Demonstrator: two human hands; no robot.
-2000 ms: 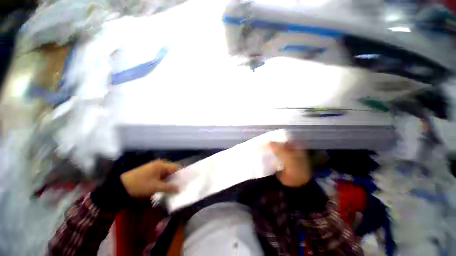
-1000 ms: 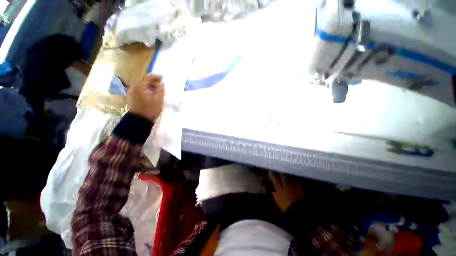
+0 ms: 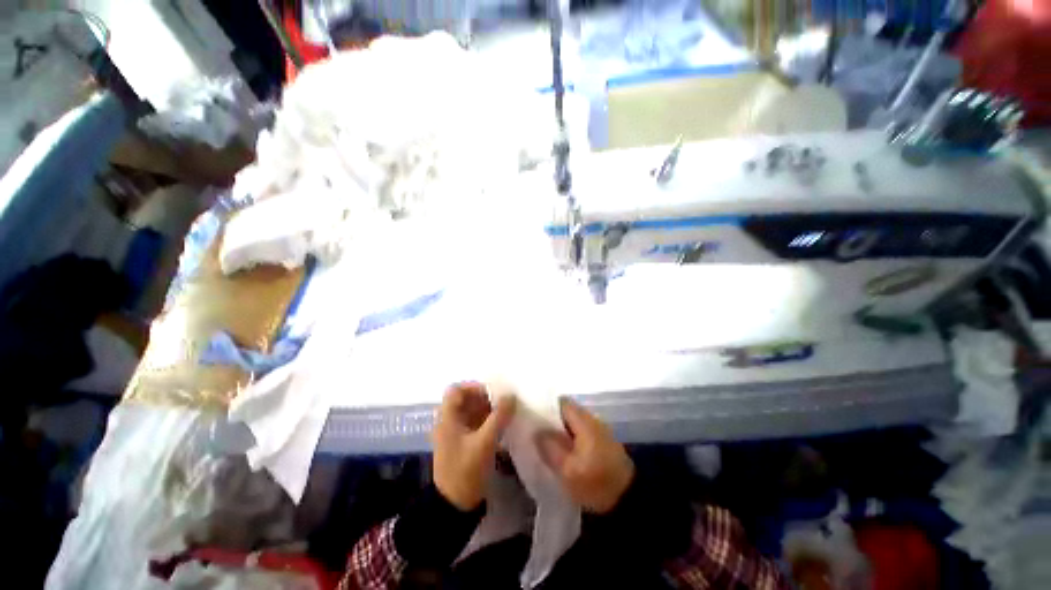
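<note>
My left hand [image 3: 467, 447] and my right hand [image 3: 588, 458] both grip a white fabric strip [image 3: 551, 507] at the table's front edge, below the needle area. The strip's ends hang down toward my lap. The white sewing machine [image 3: 692, 248] with a blue stripe and dark panel stands behind and to the right. Its needle area [image 3: 598, 282] is near a bright glare. A pale blue strip [image 3: 398, 312] lies left of it. Other white strips [image 3: 288, 426] hang over the left front edge.
A heap of white pieces [image 3: 380, 115] lies at the back left. A brown board [image 3: 248, 305] is at the left edge. Green-and-dark snips [image 3: 766, 354] and a dark green tool [image 3: 905, 322] lie right of the needle. Red material [image 3: 1008, 58] shows at the back right.
My left hand has moved from the white strips at the left edge to the front centre. My right hand has risen from below the edge; both now hold a strip. The view has shifted.
</note>
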